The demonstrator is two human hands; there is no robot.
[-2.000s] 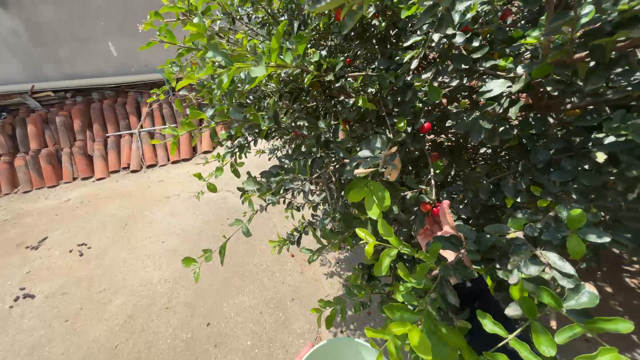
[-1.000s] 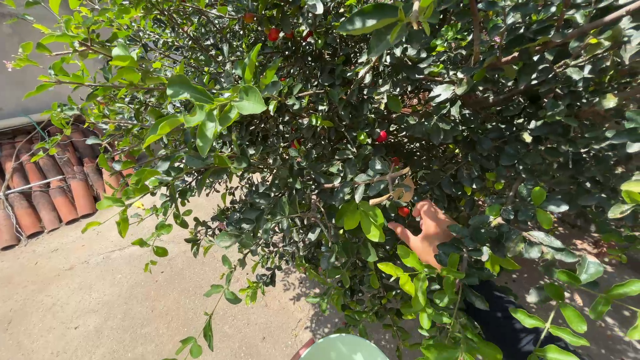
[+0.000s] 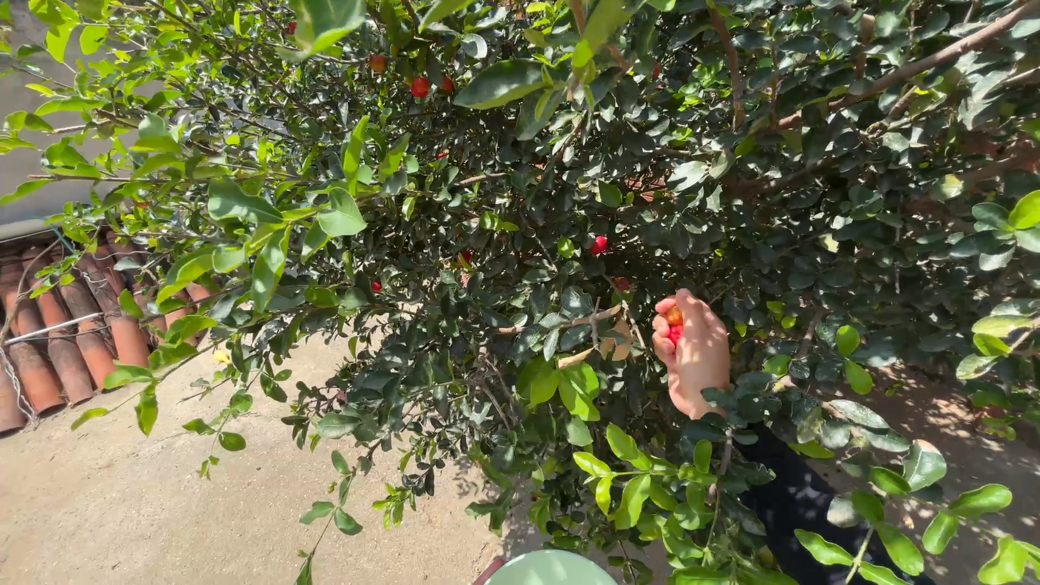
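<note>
My right hand point(image 3: 695, 355) reaches in among the leaves of a fruit bush point(image 3: 455, 211), its fingers curled around small red and orange berries point(image 3: 674, 325). A dark sleeve point(image 3: 800, 504) runs down from it, partly behind leaves. Just above and left of the hand, another red berry point(image 3: 599, 244) hangs on the bush, and more red berries point(image 3: 419, 87) show near the top. At the bottom edge is the rim of a pale green container point(image 3: 552, 569), with a small reddish patch at its left side that may be part of my left hand; too little shows to tell.
Stacked clay roof tiles point(image 3: 69, 333) lie at the left beside a grey wall point(image 3: 32, 122). Pale concrete ground point(image 3: 203, 504) spreads below the bush. Thin leafy twigs point(image 3: 861, 536) stick out at the lower right, and a thicker branch point(image 3: 934, 61) crosses the upper right.
My right hand was spread beside a red berry one second ago; now its fingers are closed around berries. The view has shifted closer to the bush.
</note>
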